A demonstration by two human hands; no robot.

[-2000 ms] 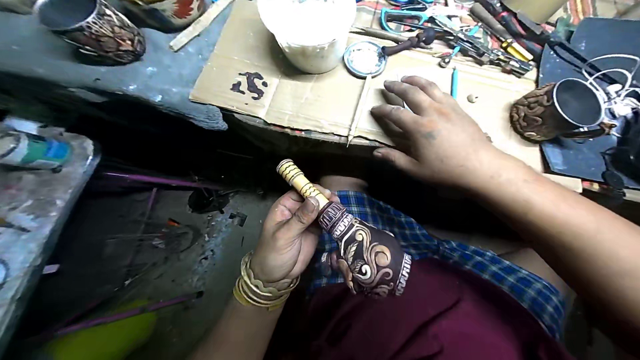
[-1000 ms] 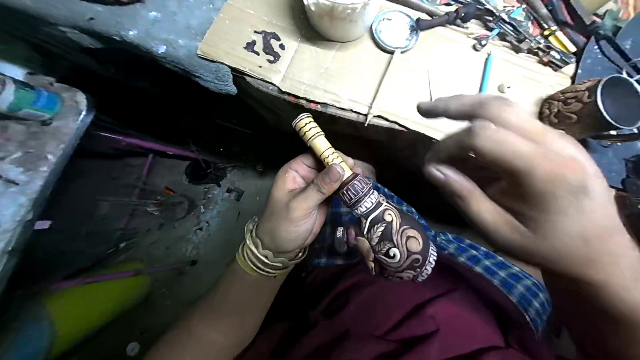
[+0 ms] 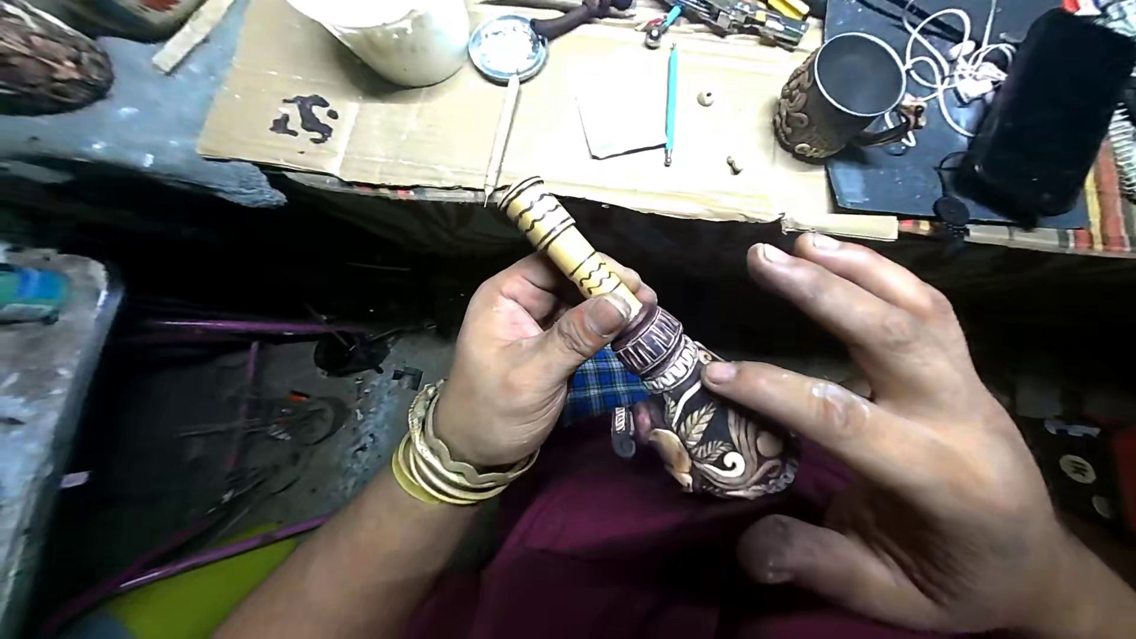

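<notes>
My left hand, with several bangles on its wrist, grips a pale yellow cylindrical neck ringed with dark wavy lines. The neck joins a dark brown carved vessel with leaf and scroll relief and banded rings, tilted down to the right above my lap. My right hand is spread at the vessel's right side, holding nothing; one fingertip is at the shoulder of the vessel, though whether it presses there I cannot tell.
On the cardboard stand a white tub, a small round lid with white matter, a pointed stick and a blue thin tool. Further right are a carved dark mug, a black phone and white cable.
My right hand was on the cardboard two seconds ago, then lifted; it is now beside the carved vessel. My left hand keeps its grip on the neck.
</notes>
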